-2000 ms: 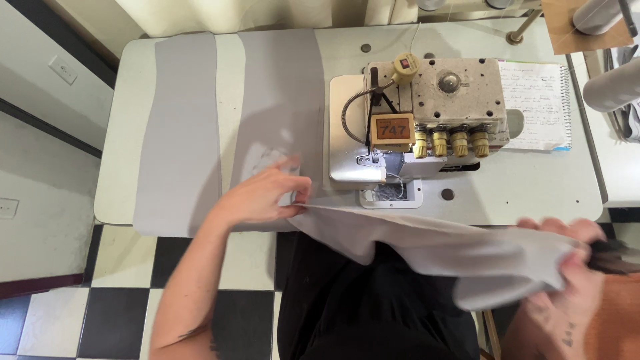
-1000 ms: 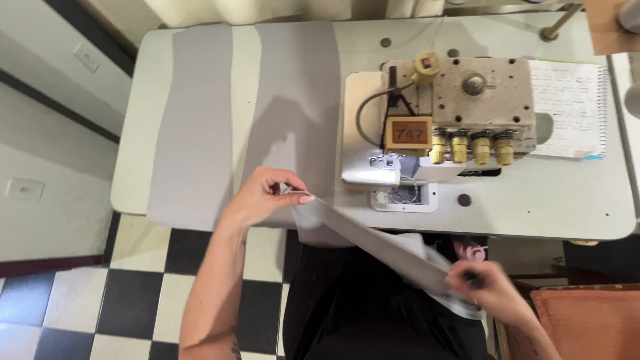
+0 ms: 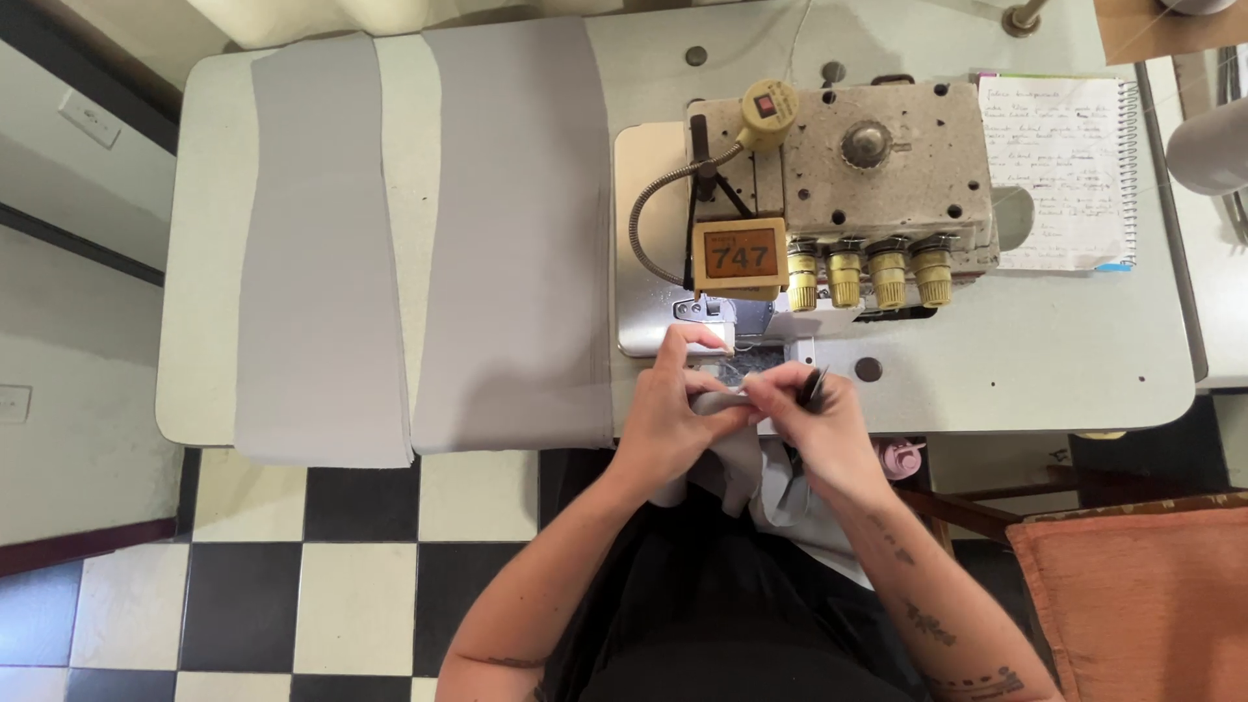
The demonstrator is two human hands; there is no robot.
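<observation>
Just in front of the overlock sewing machine (image 3: 877, 166), my left hand (image 3: 673, 409) pinches the edge of a grey fabric piece (image 3: 770, 487) that hangs over my lap. My right hand (image 3: 814, 419) meets it at the same edge, fingertips together on the fabric, with a small dark tool (image 3: 813, 388) held in it; its kind cannot be told. Both hands are close to the needle area, where thread shows. Two grey fabric panels or stacks, one at the far left (image 3: 317, 253) and one nearer the machine (image 3: 517, 234), lie flat on the table.
The machine stands on a pale worktable (image 3: 1053, 361). Behind its right side lies a spiral notebook (image 3: 1058, 175) with handwriting. An orange cushioned chair (image 3: 1141, 604) is at the lower right, and a pink object (image 3: 899, 458) is below the table edge. Thread cones (image 3: 1214, 151) stand at the right.
My right hand has come left and up from the fabric's far end to my left hand. My left hand has moved right, in front of the machine. The stretched fabric now hangs in folds.
</observation>
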